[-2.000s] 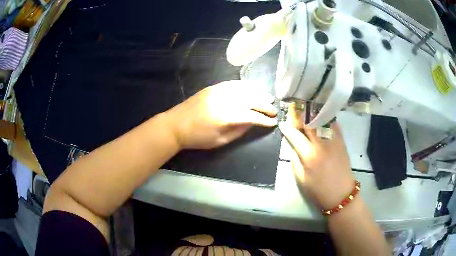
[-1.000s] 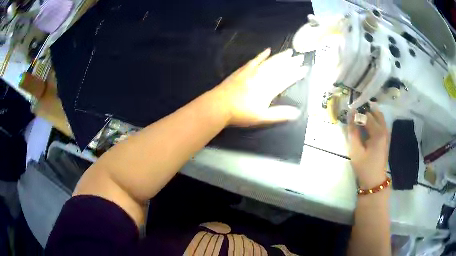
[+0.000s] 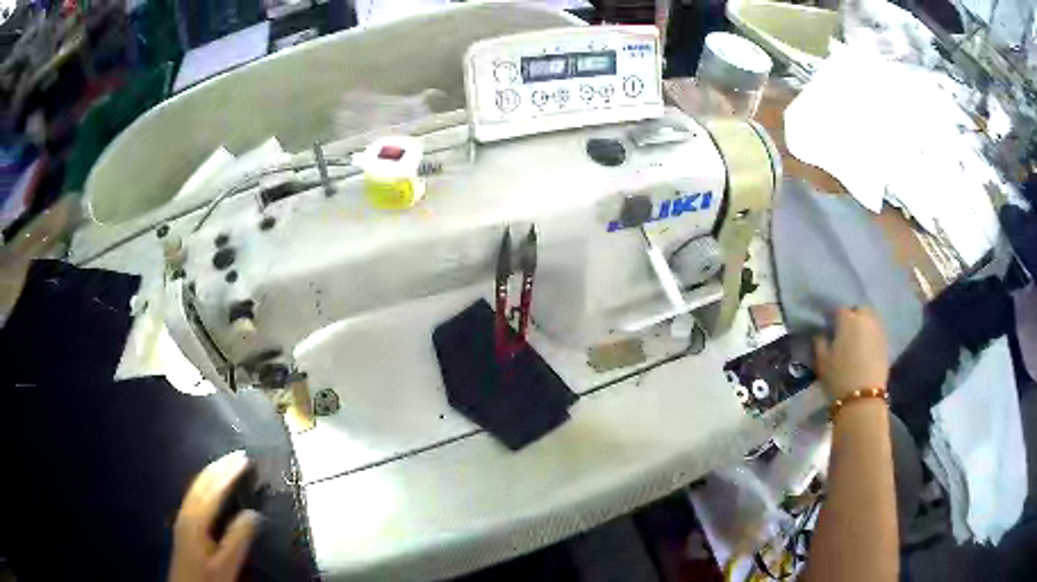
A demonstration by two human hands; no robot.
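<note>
The dark garment panel [image 3: 102,455] lies at the left, its right edge beside the needle area of the white sewing machine [image 3: 421,262]. My left hand [image 3: 216,517] rests on the panel's right part, fingers bent, near a grey piece [image 3: 267,438] along that edge; whether it grips cloth is unclear. My right hand [image 3: 851,352] is right of the machine, its fingers closed on the lower edge of a grey cut piece [image 3: 847,267]. The small dark pointed piece [image 3: 495,381] lies on the machine bed. Red-handled snips [image 3: 514,307] lie partly over it.
The control panel [image 3: 565,82] stands behind the machine, a thread cone [image 3: 392,176] on top. A cream trough [image 3: 284,91] runs behind. White cloth [image 3: 898,125] lies at the back right. Bobbins [image 3: 756,389] sit in a dark recess near my right hand.
The view has swung right. My right hand has left the needle area and reached the grey pieces at the right. My left hand remains on the dark panel.
</note>
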